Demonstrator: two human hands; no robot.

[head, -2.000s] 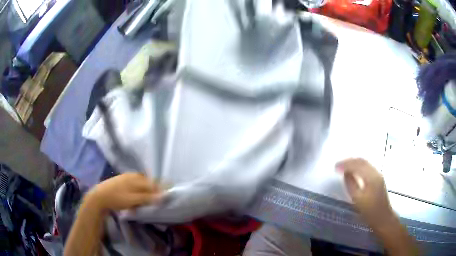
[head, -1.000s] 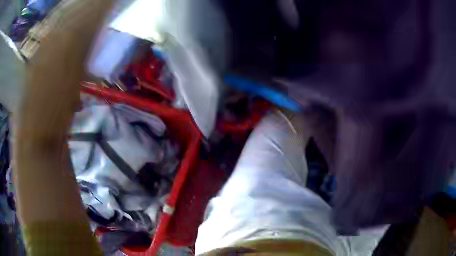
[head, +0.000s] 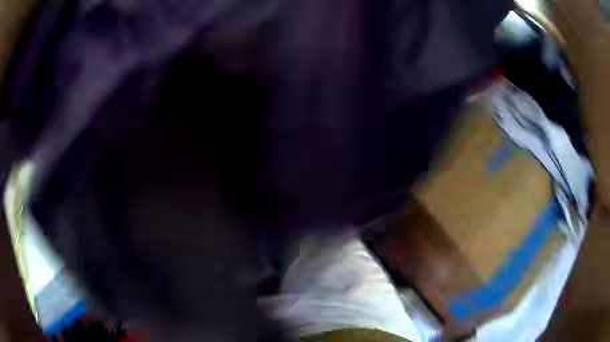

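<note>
A dark purplish cloth, which looks like the garment's shell side (head: 308,120), hangs very close to the camera. It fills most of the picture from the top edge down past the middle and is blurred and in shadow. Blurred parts of my arms show at the far left and far right edges. Neither of my hands is visible, so their grip cannot be seen. The cloth hides most of what is behind it.
A cardboard box (head: 488,200) with blue tape is at the lower right, with pale cloth (head: 535,127) beside it. My lap in pale clothing (head: 341,280) shows at the bottom middle. A pale object with a blue edge (head: 60,300) is at the lower left.
The dark cloth has spread from the right across the middle and left. The view has shifted; the red basket has left it and the cardboard box has appeared. My hands have left the picture.
</note>
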